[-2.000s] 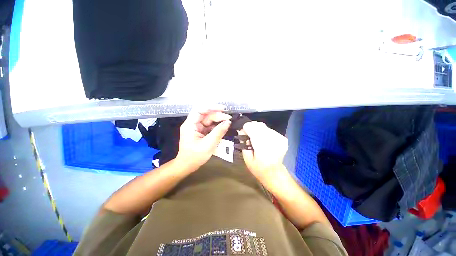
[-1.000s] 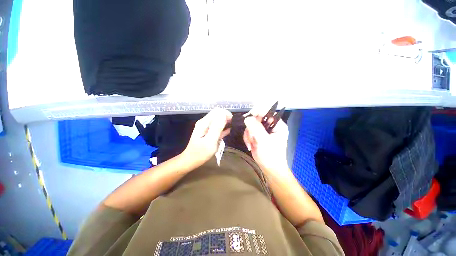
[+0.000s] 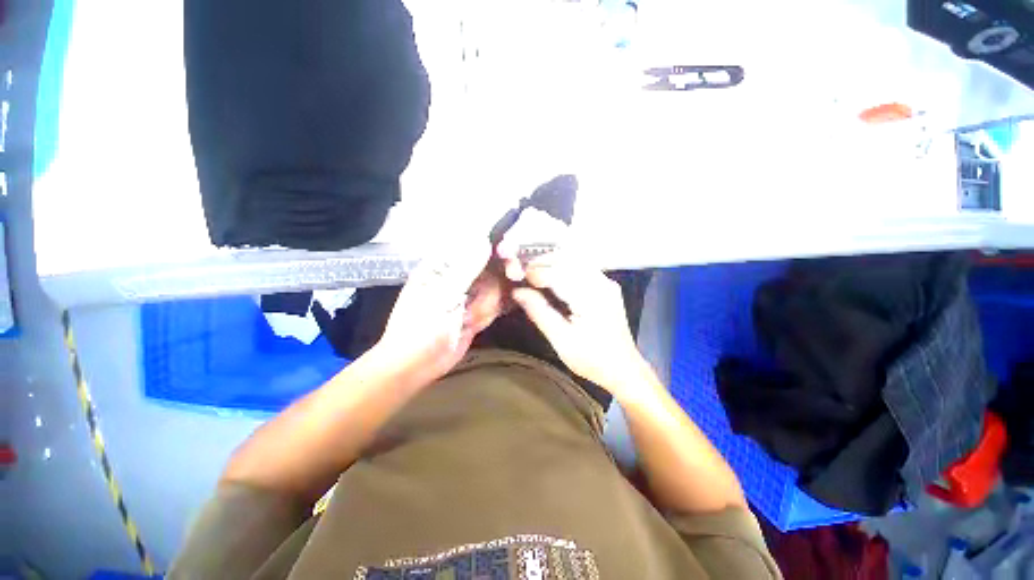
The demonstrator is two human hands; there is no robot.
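My left hand (image 3: 437, 312) and my right hand (image 3: 573, 300) are together at the table's front edge. They hold a small black sewn piece (image 3: 554, 198) that sticks up past the fingers over the table edge. A pale piece shows with it near the right fingers; I cannot tell if it is card or cloth. The thread snips (image 3: 694, 78) lie on the table, out of my hands. A stack of black fabric panels (image 3: 306, 125) lies at the table's left.
White sewing machine table (image 3: 726, 193) with a scale along its front edge. Blue crate (image 3: 227, 351) below left; another blue crate (image 3: 714, 397) below right, with dark and pinstriped cloth (image 3: 873, 374). Orange-red item (image 3: 887, 113) at right. Dark red cloth (image 3: 833, 553) on the floor.
The snips, in my right hand a second ago, now lie on the table. My hands have come together, and the black piece now shows above the fingers.
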